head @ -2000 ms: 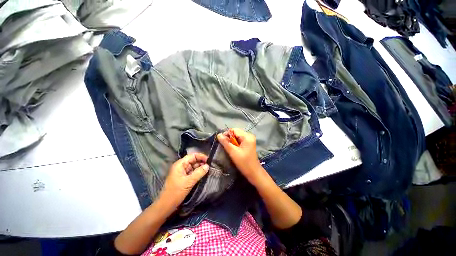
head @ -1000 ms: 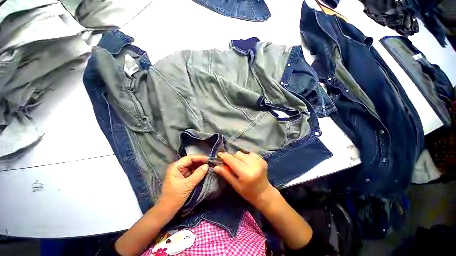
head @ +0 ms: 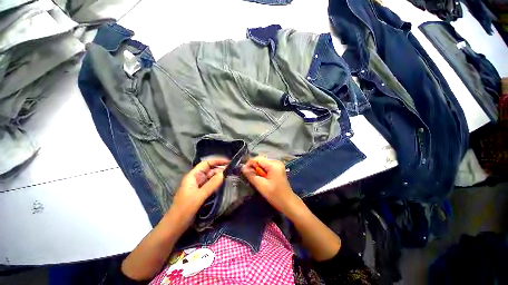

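A denim jacket (head: pixel 189 83), inside out with a grey-green inner face and dark blue edges, lies spread before me. My left hand (head: pixel 196 188) pinches a dark-edged band (head: pixel 234 158) at an open, tube-like part of the jacket near my apron. My right hand (head: pixel 270 177) is just right of that band, closed around snips with an orange-red handle (head: pixel 260 170). The snips' blades are hidden or too small to make out. No loose thread can be made out.
Pale grey garments (head: pixel 39 67) are heaped at the left. A dark blue garment (head: pixel 412 100) with buttons hangs over the table edge at the right. Another dark and grey garment (head: pixel 465 67) lies further right. The white table (head: pixel 67 217) shows at the left.
My right hand has drawn slightly back from the band, and the orange handle shows more. The jacket and table sit a little higher and further left in the view.
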